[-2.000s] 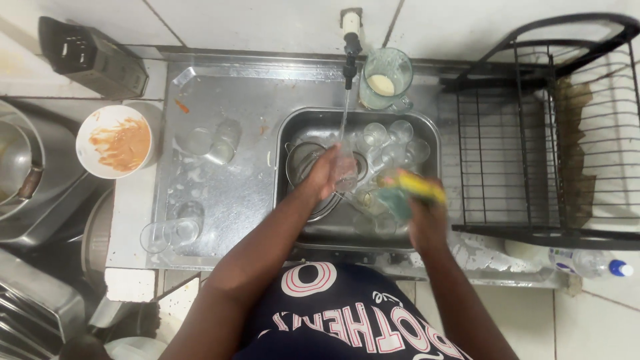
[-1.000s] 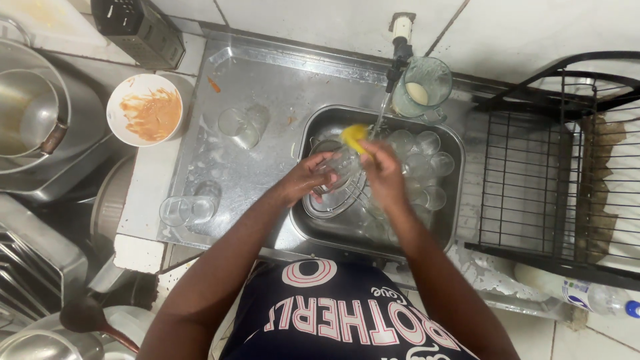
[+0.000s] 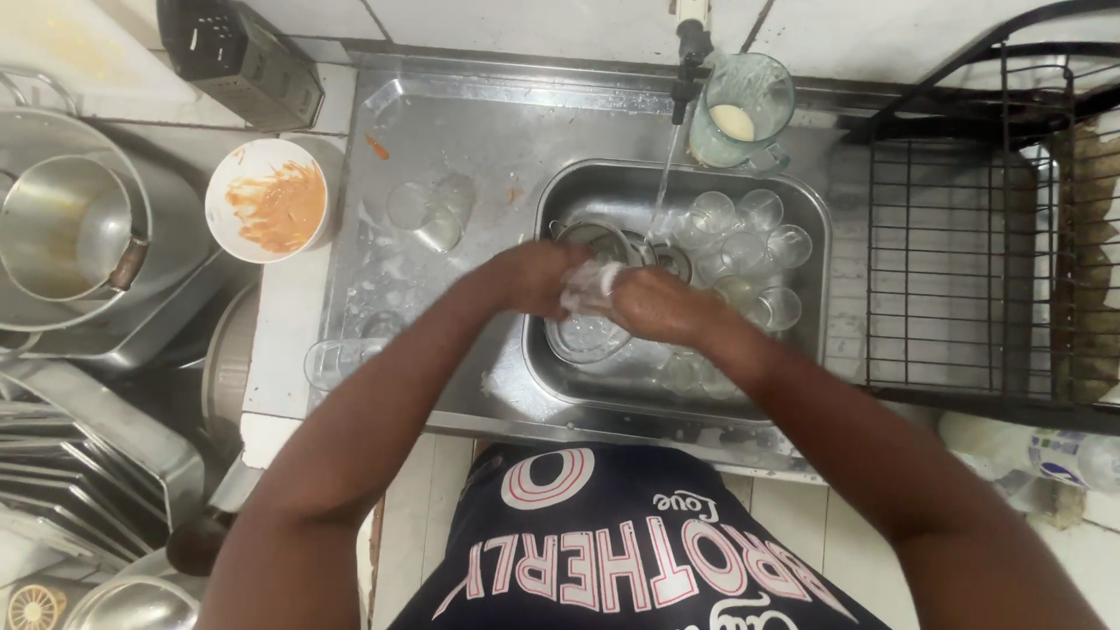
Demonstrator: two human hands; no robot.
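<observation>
Over the left part of the steel sink basin (image 3: pixel 814 262), my left hand (image 3: pixel 547 276) grips a clear drinking glass (image 3: pixel 588 289) with suds on it. My right hand (image 3: pixel 661 302) is pushed up against the mouth of that glass, its fingers mostly hidden; the sponge cannot be made out. Below my hands lie a strainer or pan lid and a round glass dish (image 3: pixel 591 339). Several clear glasses (image 3: pixel 744 254) fill the right side of the basin. Water runs from the black tap (image 3: pixel 689 66) behind my right hand.
A glass jug (image 3: pixel 744 105) with a pale thing inside stands behind the basin. Glasses (image 3: pixel 424 210) lie on the steel drainboard (image 3: pixel 490 131). At left are a sauce-smeared white bowl (image 3: pixel 267 201), a box grater (image 3: pixel 254 79) and metal pots (image 3: pixel 140 219); a black dish rack (image 3: pixel 954 262) stands right.
The yellow sponge, seen in my right hand in both earlier frames, no longer shows. My right hand has closed in on the glass held in my left.
</observation>
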